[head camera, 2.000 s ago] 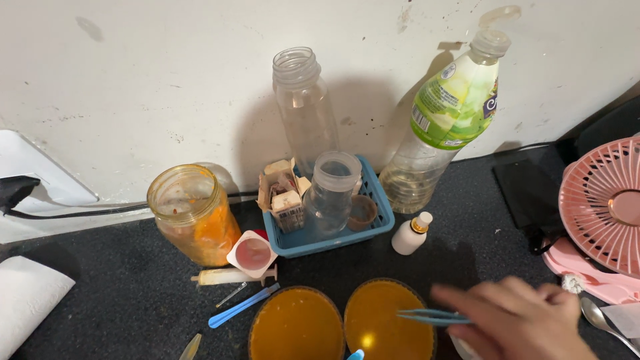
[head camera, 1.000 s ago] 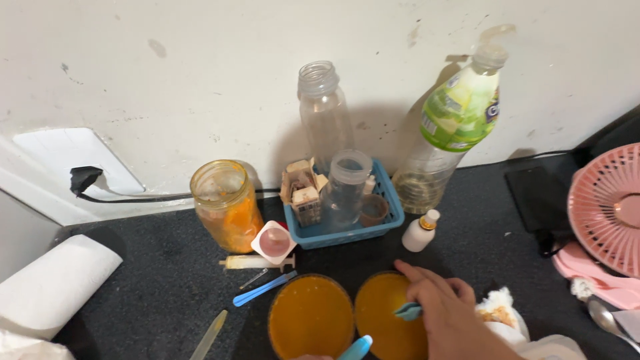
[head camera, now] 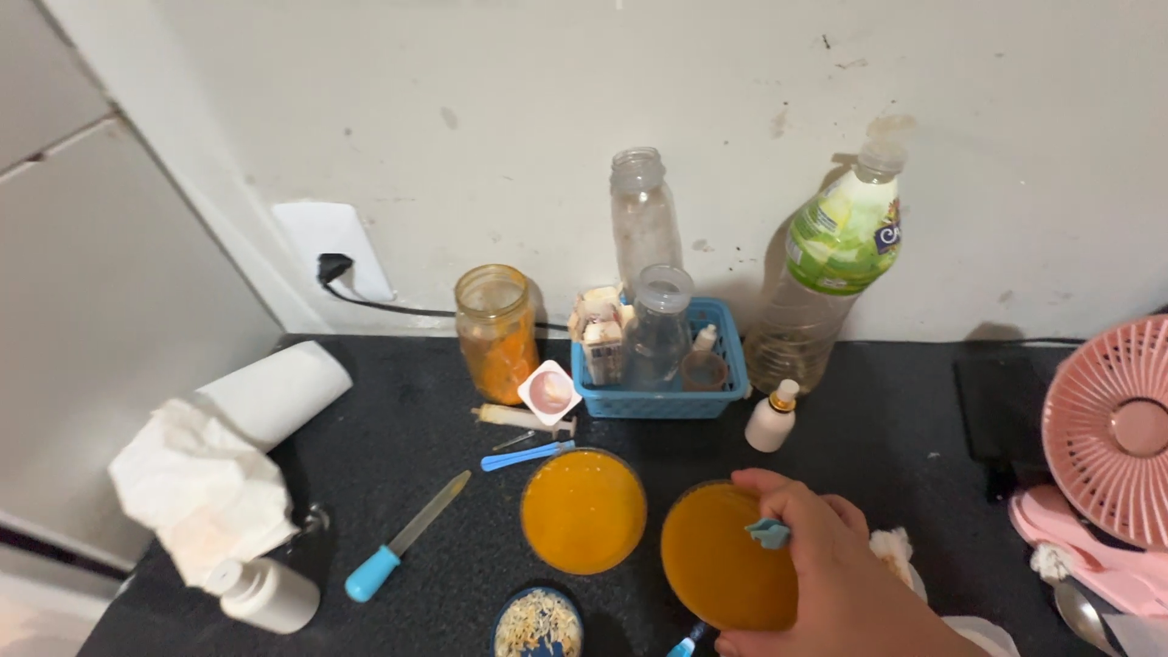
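Note:
My right hand (head camera: 821, 566) spans the right round dish of orange liquid (head camera: 721, 557), fingertips at its far rim and thumb at its near edge. The tips of light blue tweezers (head camera: 768, 533) stick out from under my fingers. Just left of it rests a second round dish of orange liquid (head camera: 584, 511). A small blue-rimmed dish of pale flakes (head camera: 538, 625) sits nearer to me. A dropper with a blue bulb (head camera: 406, 538) lies to the left, and part of another blue tool (head camera: 686, 643) shows at the bottom edge. My left hand is out of view.
Behind the dishes are a blue basket (head camera: 657, 403) with containers, a jar with orange residue (head camera: 497, 338), a syringe (head camera: 520, 418), a white dropper bottle (head camera: 771, 420) and a large plastic bottle (head camera: 803, 319). A white bottle (head camera: 269, 595) stands left; a pink fan (head camera: 1113, 429) stands right.
My right hand has moved from the right dish's right side, where it held the blue tweezers, to around its rim. The view has shifted, showing more of the counter's left side.

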